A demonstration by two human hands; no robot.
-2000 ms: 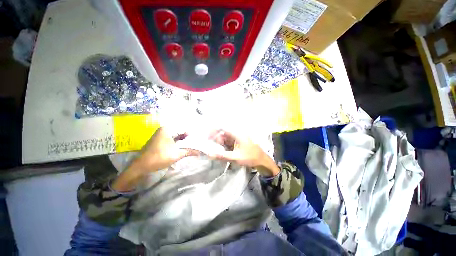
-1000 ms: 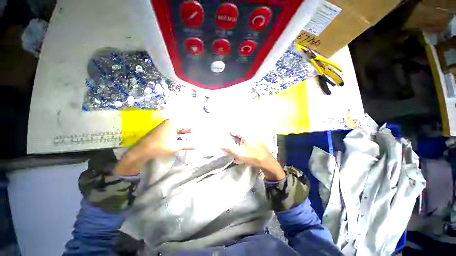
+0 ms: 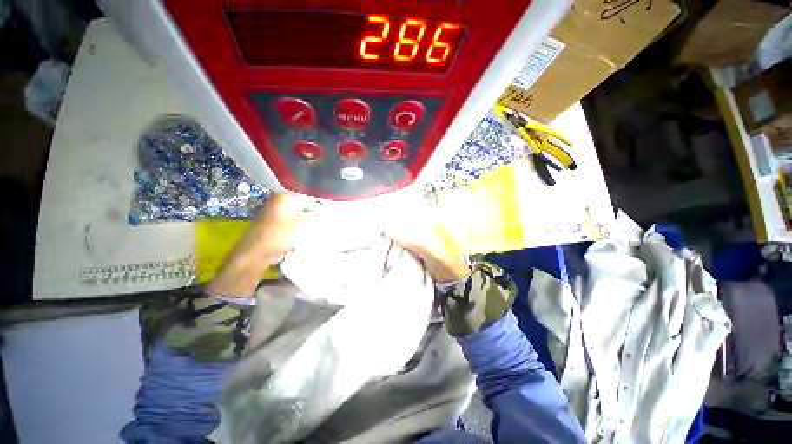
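A pale grey garment (image 3: 347,338) covers my lap and reaches up to the table's front edge, under the machine head. The red and white snap button machine (image 3: 347,95) shows 286 on its counter. My left hand (image 3: 273,234) is at the garment's upper left edge, its fingers lost in lamp glare just below the head. My right hand (image 3: 425,243) is at the garment's upper right edge, its fingertips also washed out. The glare hides the die and punch and what exactly the fingers hold.
A heap of snap caps (image 3: 195,178) lies left of the head, and blue-silver snap parts (image 3: 478,156) lie right of it. Yellow-handled pliers (image 3: 540,143) lie by a carton (image 3: 599,52). A blue crate (image 3: 700,416) heaped with pale garments (image 3: 643,321) stands at right.
Both hands and the garment's upper edge have moved up towards the machine head. The view has shifted, so the red counter now shows. The cloth is bunched higher between my hands.
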